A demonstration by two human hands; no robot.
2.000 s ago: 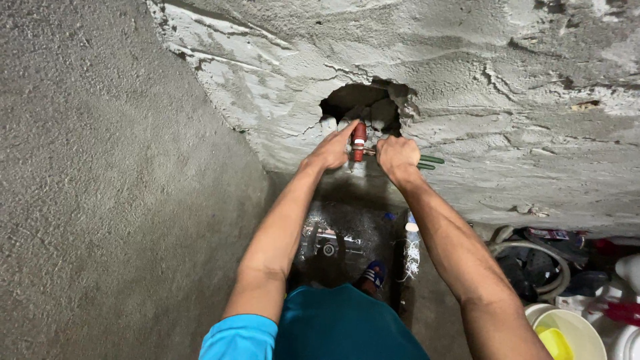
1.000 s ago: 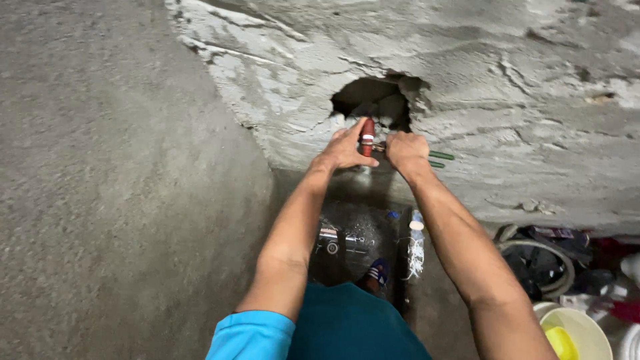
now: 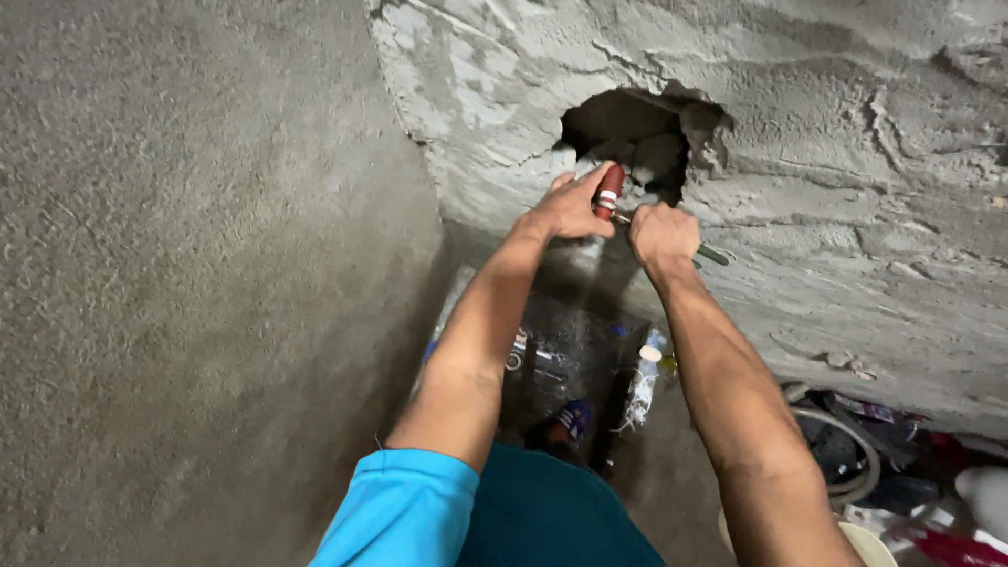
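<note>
A red cylindrical fitting with white bands (image 3: 609,191) stands at the lower edge of a ragged hole (image 3: 622,122) in the rough cement wall. My left hand (image 3: 571,209) grips it from the left, fingers at its top and thumb near its base. Green-handled pliers (image 3: 713,253) are in my right hand (image 3: 664,235), which is closed around them; their metal jaws reach the lower part of the red fitting. Whether the jaws are clamped cannot be told. Behind the fitting, the hole's inside is dark, with broken masonry in it.
Below my arms lie a plastic bottle (image 3: 644,386) and a dark wet surface (image 3: 571,339). My shoe (image 3: 573,419) shows near it. At lower right are a coiled hose (image 3: 870,465), a pale bucket (image 3: 866,543) and mixed bags. A cement wall (image 3: 197,236) rises at left.
Both hands stay at the red fitting. The fitting leans more to the right at its top, and the plier handles slant more downward to the right than before.
</note>
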